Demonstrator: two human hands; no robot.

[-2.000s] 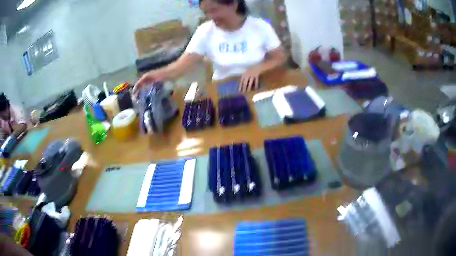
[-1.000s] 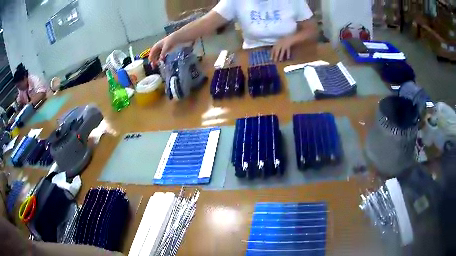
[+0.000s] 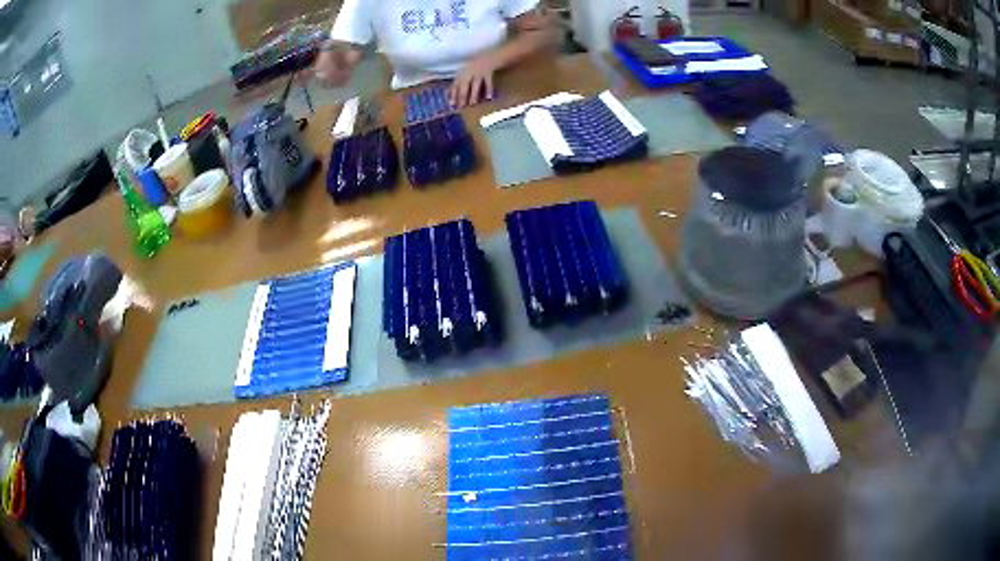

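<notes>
A bright-blue assembled cell block (image 3: pixel 537 477) with silver lines across lies on the brown tabletop at the bottom centre, its lower edge cut off by the picture. Thin ribbon tails stick out at its sides. My right hand (image 3: pixel 866 510) is only a brownish blur at the bottom right, beside the black rest with a pale square (image 3: pixel 844 376); its fingers and anything in them cannot be made out. My left hand is not in view. Loose short cut ribbons (image 3: pixel 729 395) and a white strip (image 3: pixel 790 397) lie right of the block.
White strips (image 3: pixel 247 482), long cut ribbons (image 3: pixel 296 471) and a dark cell stack (image 3: pixel 150 482) lie left. Behind, the grey-green mat (image 3: pixel 197 342) holds a finished block (image 3: pixel 296 329) and two dark stacks (image 3: pixel 439 287). A grey fan (image 3: pixel 749 230) stands right. A person (image 3: pixel 439 44) sits opposite.
The view has shifted, showing more of the right side. A blurred arm at the lower left has gone out of view, and my blurred right hand now shows at the lower right.
</notes>
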